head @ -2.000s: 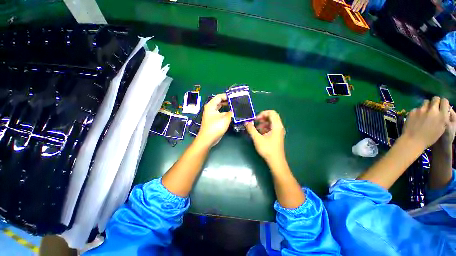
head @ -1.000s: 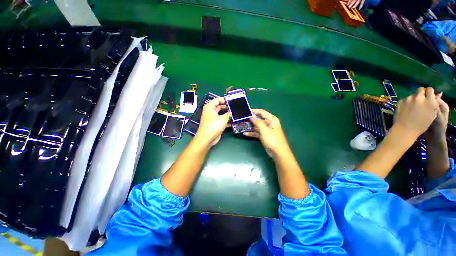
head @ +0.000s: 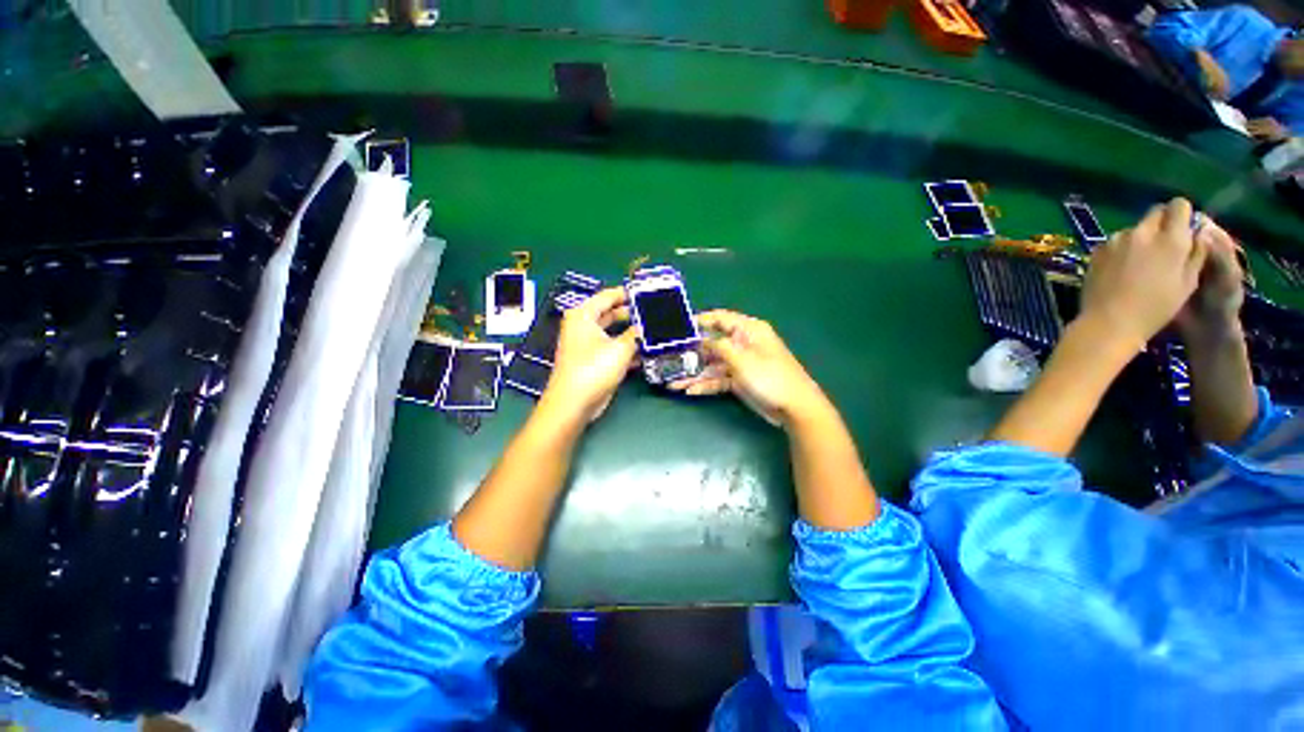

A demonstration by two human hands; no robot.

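A small LCD module (head: 662, 313) with a dark screen and a white border is held upright between my hands. My left hand (head: 591, 350) grips its left edge. A dark housing or holder (head: 672, 368) with a metallic face shows below the screen. My right hand (head: 755, 365) has its fingertips on the right side of this lower part. Whether the two parts are joined cannot be told. Several dark-screened modules (head: 473, 376) lie left of my hands, and a white-backed module (head: 509, 302) with a gold tail lies behind them.
Glossy black trays (head: 86, 429) and white interleaf sheets (head: 308, 429) stand at left. Paired modules (head: 960, 210), a striped stack (head: 1013, 296) and a whitish lump (head: 1004, 366) lie at right, beside a neighbour's hands (head: 1144, 279). A dark flat part (head: 582, 83) lies across the bench.
The view has shifted a little. The lower part shows more below the screen than two seconds ago, and my right fingers have moved from the screen's bottom corner to that part.
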